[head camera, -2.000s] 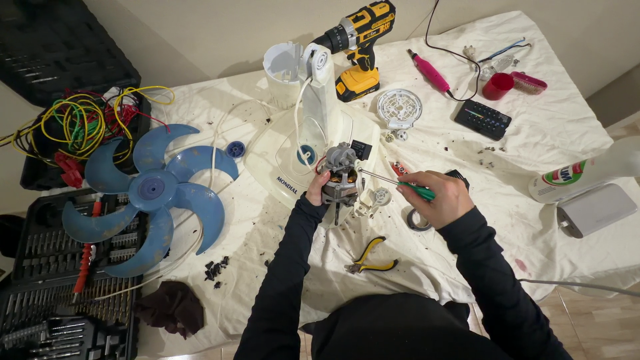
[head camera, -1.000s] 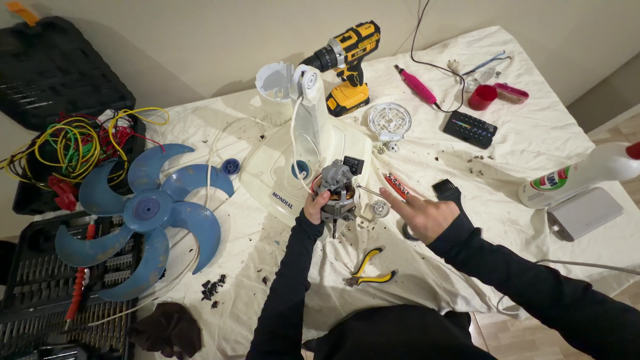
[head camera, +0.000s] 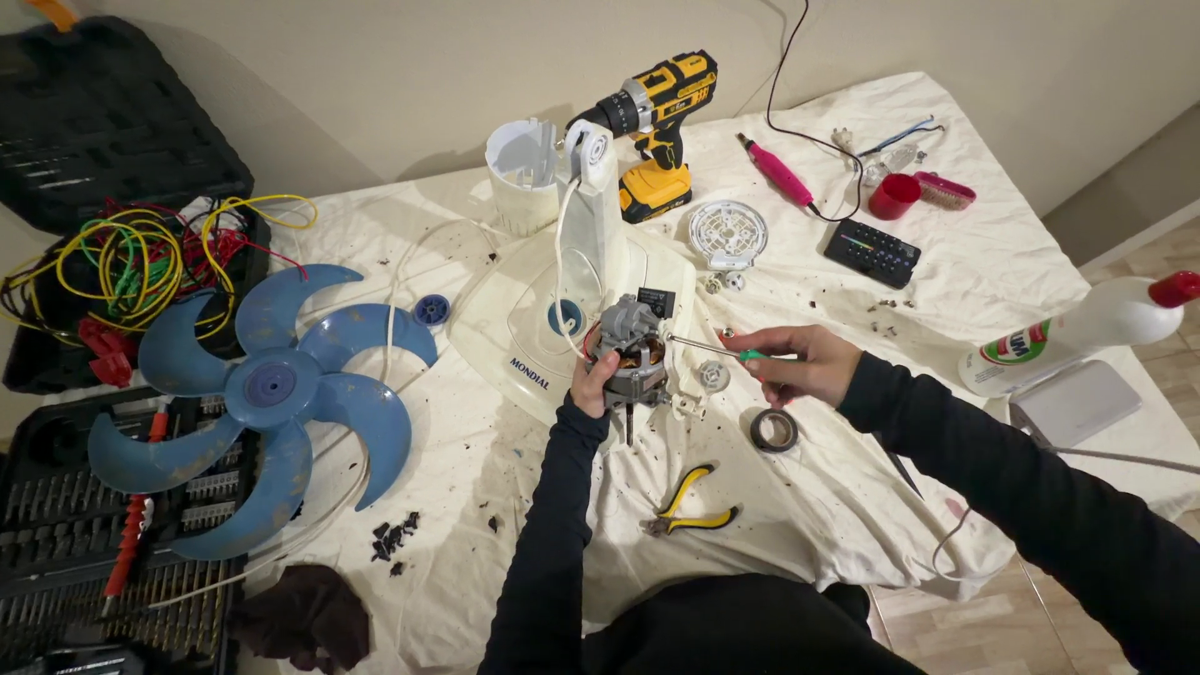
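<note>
My left hand (head camera: 594, 382) grips a fan motor (head camera: 634, 352) with a grey gearbox on top and copper windings showing; its shaft points toward me. In my right hand (head camera: 797, 361) is a screwdriver (head camera: 703, 347) with a green handle, its tip at the motor's upper right side. Behind the motor stands the white fan base (head camera: 600, 225), and a white cable runs down from its neck to the motor. A black capacitor (head camera: 656, 302) lies beside the gearbox. Small pale plastic parts (head camera: 712, 376) are just right of the motor.
Yellow-handled pliers (head camera: 694, 502) and black tape (head camera: 773, 430) lie nearby. A blue fan blade (head camera: 272, 389), wires (head camera: 141, 262) and a bit case (head camera: 56, 497) fill the left. A cordless drill (head camera: 656, 122) stands behind; a pink tool (head camera: 778, 173), remote (head camera: 872, 253) and white bottle (head camera: 1078, 328) are right.
My right hand's grip on the screwdriver has changed from wrapped around the green handle to holding it with the fingertips. The motor remains in my left hand.
</note>
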